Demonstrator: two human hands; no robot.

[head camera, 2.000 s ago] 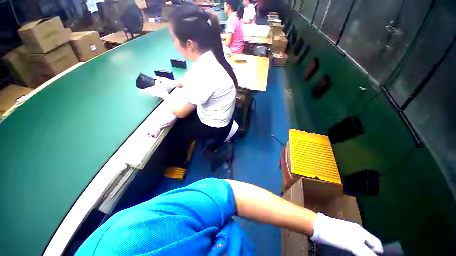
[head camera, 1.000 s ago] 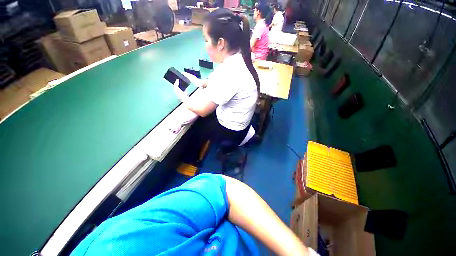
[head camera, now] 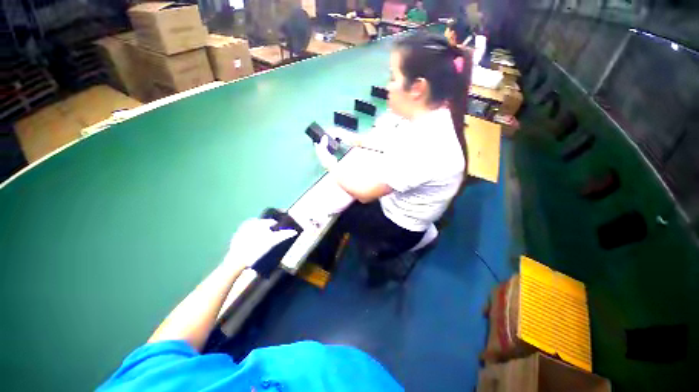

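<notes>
My left hand, in a white glove, is closed on a black housing at the near edge of the green belt. The housing is tilted over the pale side rail, and the glove hides part of it; I cannot tell if it touches the belt. My bare forearm reaches up from the lower left. My right hand is out of the picture.
A seated person holds another black housing; several housings stand beyond on the belt. Lower right are a yellow ribbed sheet and open carton. Black parts hang along the green wall at right.
My left hand was low at the right beside a dark part, then out past the bottom edge; now it is over the belt edge, gripping a housing. The view has shifted.
</notes>
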